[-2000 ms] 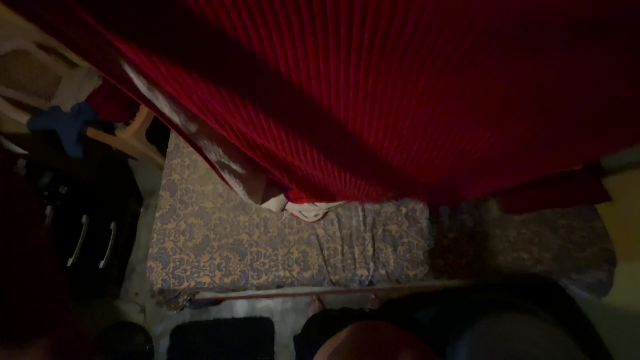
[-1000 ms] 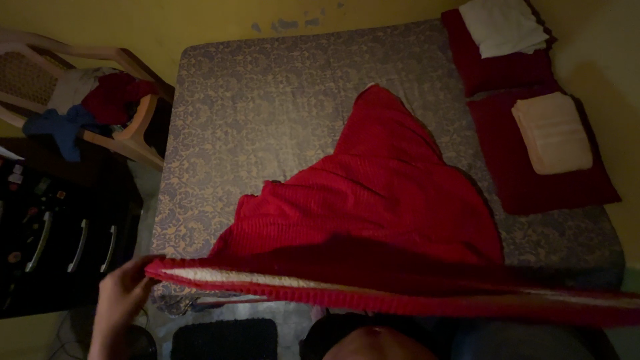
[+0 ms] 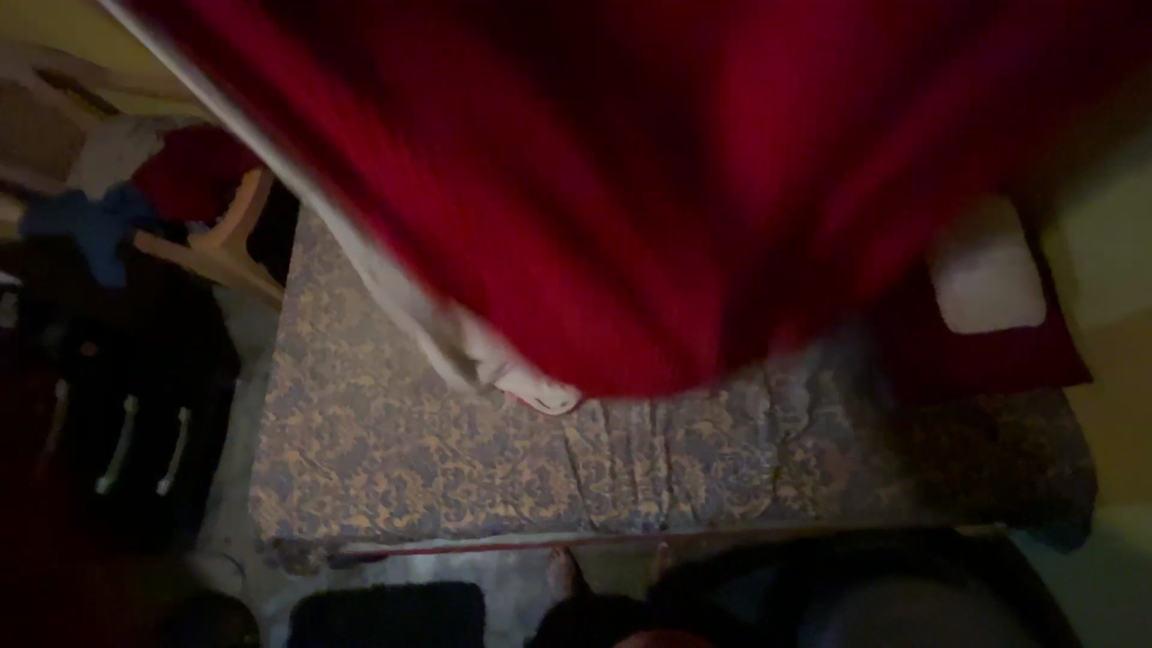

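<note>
A large red ribbed blanket [image 3: 576, 198] with a whitish underside [image 3: 396, 297] is spread in the air over the bed and fills the upper middle of the head view, blurred. Its lower fold hangs over or against the patterned bedsheet [image 3: 405, 477], which shows wrinkles near the bed's front edge. Neither my left hand nor my right hand can be seen; the blanket or the frame's edge hides them. At the right, a folded cream cloth [image 3: 990, 270] rests on a dark red pillow [image 3: 990, 360], partly covered by the blanket.
On the left stands a wooden chair [image 3: 238, 216] heaped with clothes, including a blue garment [image 3: 94, 225]. Below it is a black drawer cabinet [image 3: 171, 360] with pale handles. A dark mat [image 3: 387, 616] lies on the floor by the bed, near my feet [image 3: 565, 571].
The red blanket has risen from the bed and now hides the far part of the sheet and one of the pillows. My left hand, seen at its edge one second ago, has left the view.
</note>
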